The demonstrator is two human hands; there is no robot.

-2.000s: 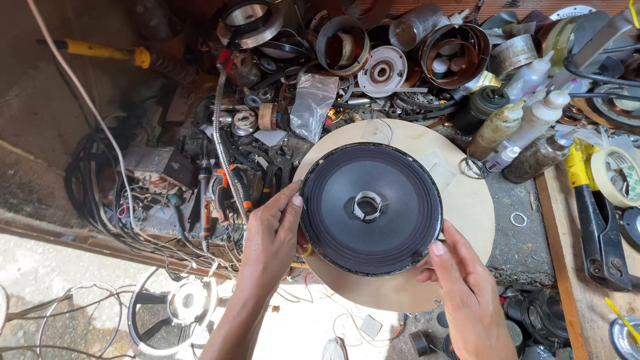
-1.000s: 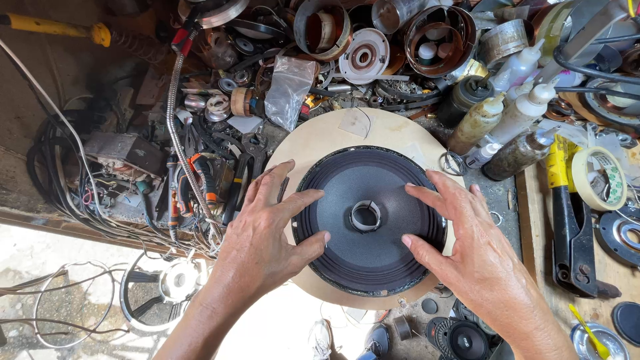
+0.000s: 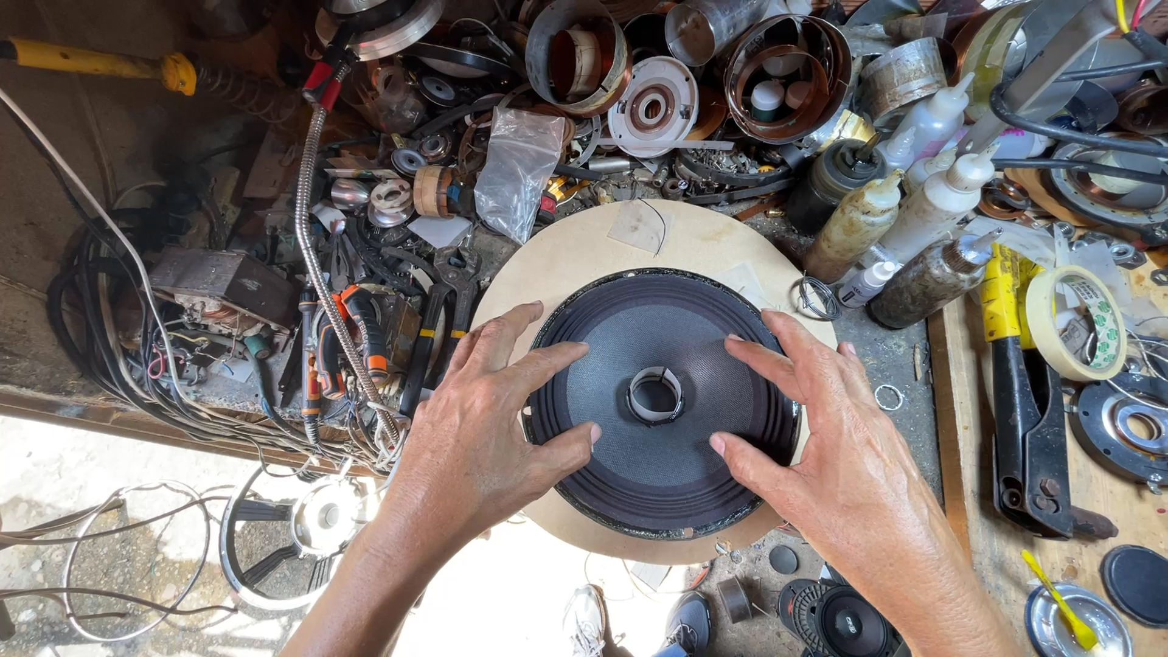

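Observation:
A round black loudspeaker cone [image 3: 630, 374] with a ribbed surround lies face up on a pale round board [image 3: 538, 255]. A short voice coil former [image 3: 655, 395] stands up in its central hole. My left hand [image 3: 497, 411] is spread over the cone's left side, fingertips on or just above it, not gripping. My right hand [image 3: 812, 429] is spread likewise over the right side, thumb and index fingertip over the cone. Whether the fingertips press on it cannot be told. A thin wire and a translucent square piece [image 3: 641, 226] lie at the board's far edge.
Glue bottles [image 3: 940, 205] stand at the right behind the board, near masking tape [image 3: 1077, 321] and a yellow-and-black hand tool [image 3: 1022, 401]. Metal rings and speaker parts [image 3: 652, 108] are heaped at the back. Pliers [image 3: 443, 319], a flexible metal tube [image 3: 310, 219] and cables lie left.
Two seconds ago my hands held the cone by its rim, tilted above the board. The cone now lies on the board, and both hands have moved over its face with fingers spread.

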